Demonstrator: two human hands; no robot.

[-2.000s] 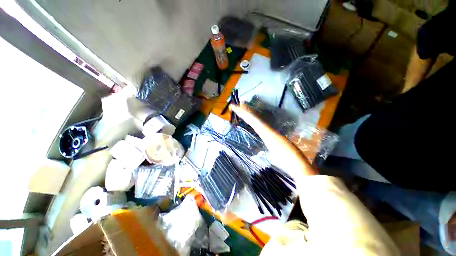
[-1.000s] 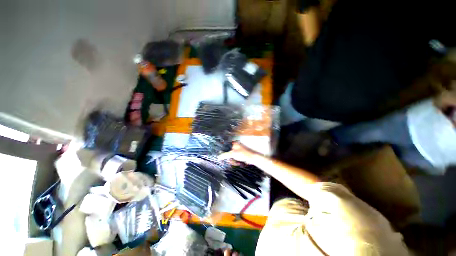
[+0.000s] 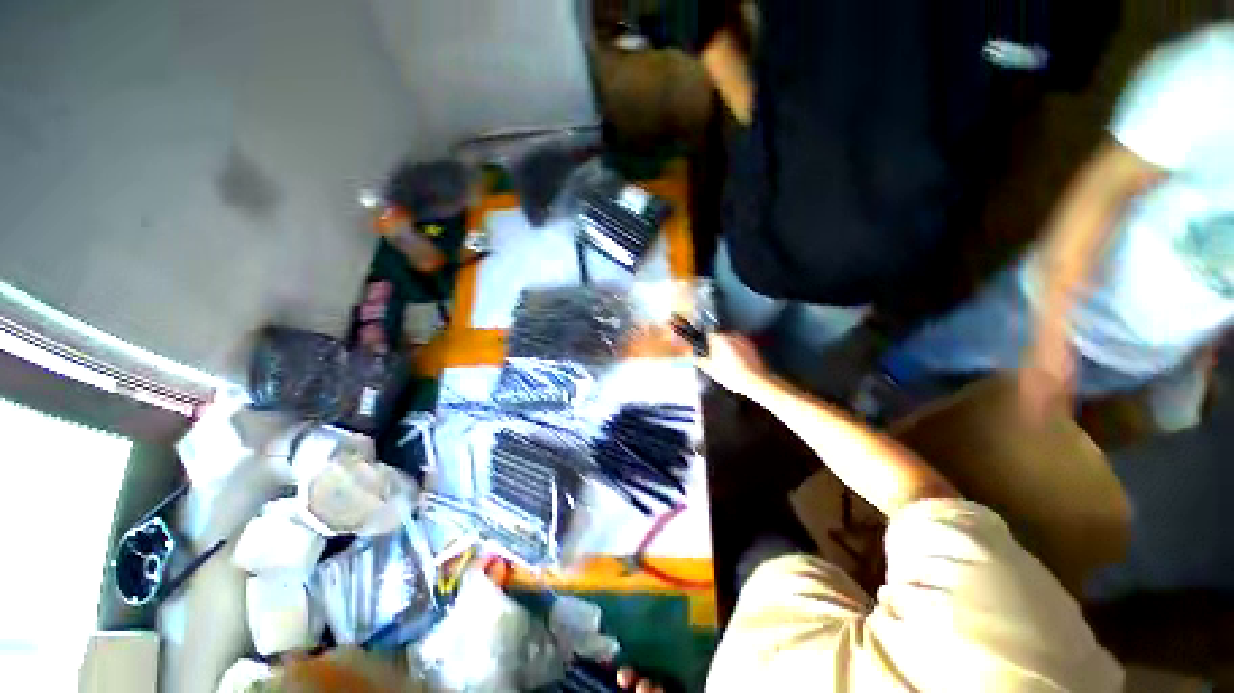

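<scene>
My right hand (image 3: 732,363) is at the right edge of the table, its arm in a beige sleeve. Its fingers are closed on a few short black rods (image 3: 690,333), blurred. My left hand (image 3: 637,681) shows only as fingertips at the bottom edge, beside dark rods (image 3: 587,673); its grip is hidden. A fan of loose black rods (image 3: 647,450) lies on a white sheet (image 3: 616,525). A neat row of black rods (image 3: 522,490) lies left of it, with thin leads above. A clear bag of black rods (image 3: 562,322) lies farther back.
A labelled bag (image 3: 620,228) lies at the back. Another dark bag (image 3: 298,372), white rolls (image 3: 338,490) and a crumpled clear bag (image 3: 474,636) are left. A red curve (image 3: 655,542) is near the front. People stand right, beside a brown carton (image 3: 1008,460).
My right hand has moved from the leads and rods in the middle to the table's right edge, now with short black rods. The view has turned right; my left fingertips have appeared at the bottom.
</scene>
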